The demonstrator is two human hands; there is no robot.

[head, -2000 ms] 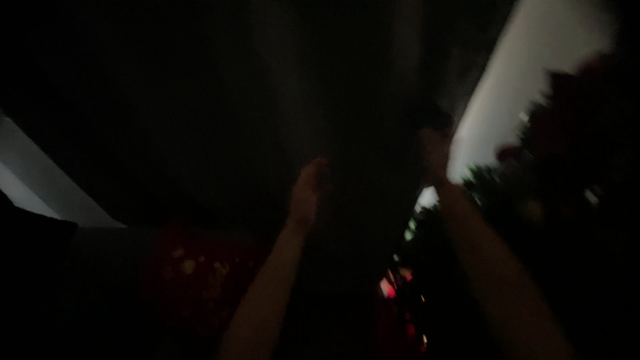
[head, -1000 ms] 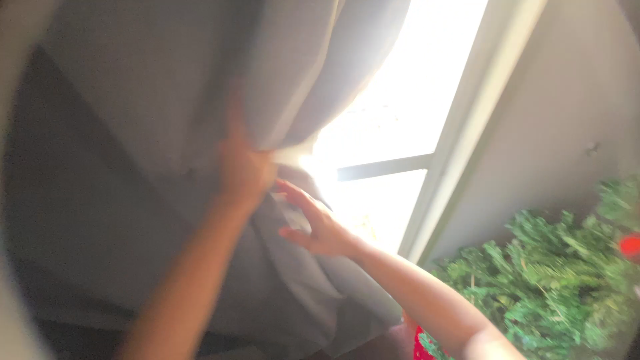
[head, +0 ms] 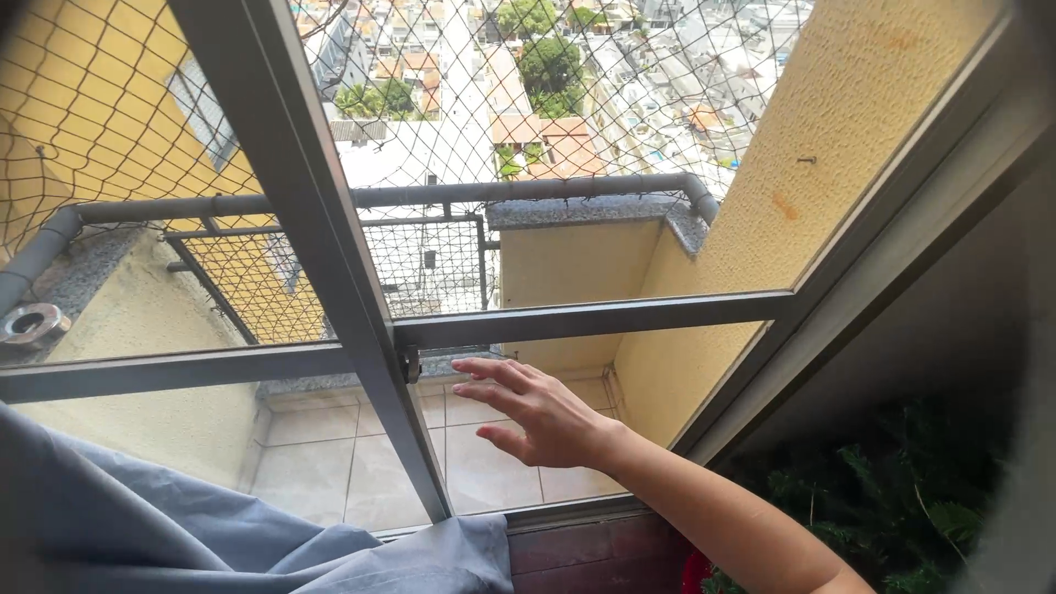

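My right hand [head: 536, 412] is raised in front of the glass of a sliding balcony door, its fingers apart and holding nothing. Its fingertips are just right of the small metal latch [head: 412, 364] on the dark metal door frame [head: 330, 206]. The grey-blue curtain [head: 247, 536] is bunched at the lower left, with its edge by the foot of the middle upright. My left hand is out of view.
Beyond the glass are a tiled balcony floor [head: 487, 470], a grey railing [head: 528, 190] with safety netting, and a round metal object [head: 33, 324] on the ledge. Green artificial-looking foliage [head: 883, 495] stands at the lower right.
The curtain, which hung over much of the glass a second ago, is now at the lower left, with the door uncovered. My left hand, earlier on the curtain, has gone out of view.
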